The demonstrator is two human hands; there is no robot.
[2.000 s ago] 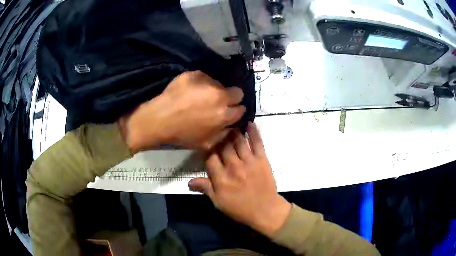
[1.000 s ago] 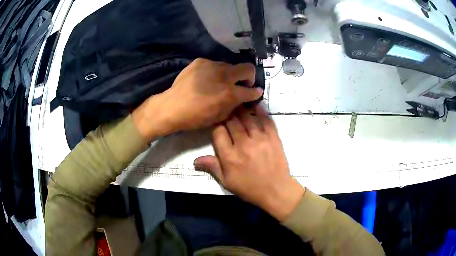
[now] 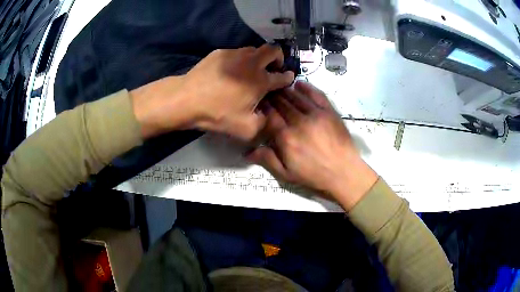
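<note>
The black fabric piece [image 3: 154, 43] lies on the white table left of the sewing machine's needle area, its right edge reaching the presser foot [image 3: 291, 54]. My left hand [image 3: 228, 91] lies on the fabric and pinches its edge between thumb and index finger just in front of the foot. My right hand [image 3: 313, 137] is right beside it, fingers forward at the fabric edge and partly under my left hand. Whether the right fingers grip the cloth is hidden. The needle itself cannot be made out.
The machine head with control panel and lit screen [image 3: 468, 59] is at upper right. Thread snips [image 3: 479, 125] lie at the right. Black fabric heaps [image 3: 17, 34] are at far left. A cardboard box [image 3: 122, 256] with red contents is below the table edge.
Both hands have moved forward along the fabric edge toward the foot. The fabric has swung and shifted forward, and its small metal tab no longer shows. The view has shifted somewhat.
</note>
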